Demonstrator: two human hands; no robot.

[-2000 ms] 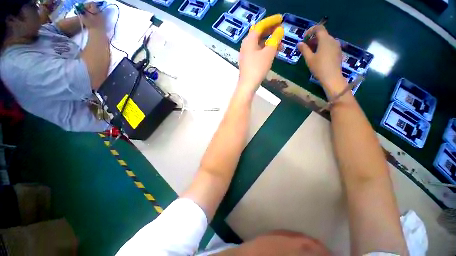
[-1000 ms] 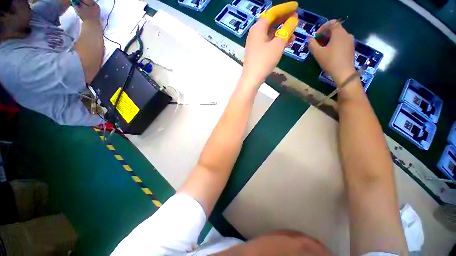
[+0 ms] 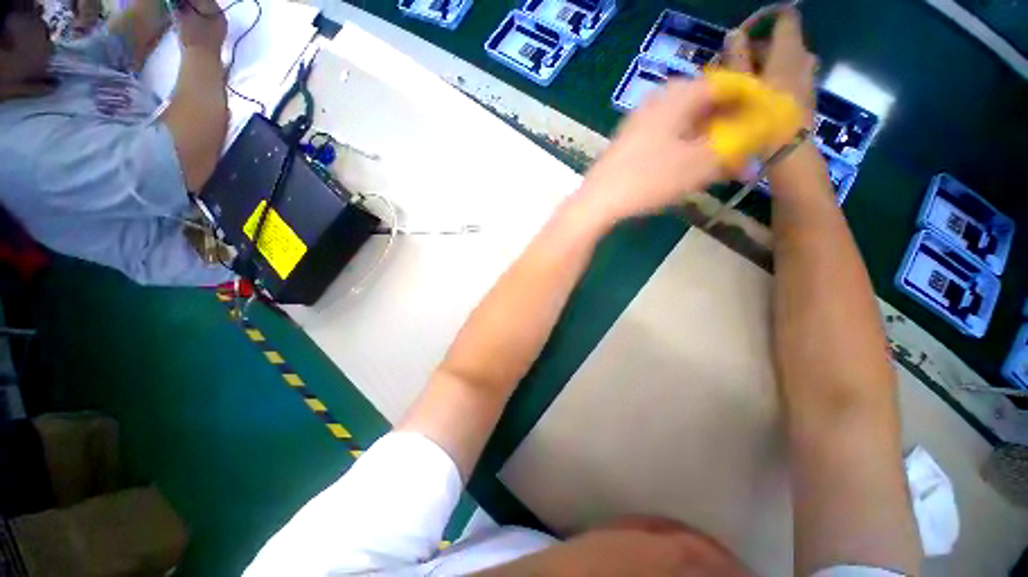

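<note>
My left hand is blurred, with yellow finger cots on its fingers. It reaches in front of my right wrist; whether it holds anything cannot be told. My right hand is above the conveyor, its fingers closed around a thin hand tool, mostly hidden. Blue housings with black and silver parts lie open in pairs: one pair is left of my right hand, another is partly hidden behind my right wrist.
More housings lie on the green belt. A thin strip crosses the bench edge by my right wrist. A black box with cables stands on the white sheet. A coworker sits at left. A beige mat and white cloth lie nearer.
My left hand has moved right and down from the housings to my right wrist. My right hand has moved up and slightly right. The housings have shifted slightly in view.
</note>
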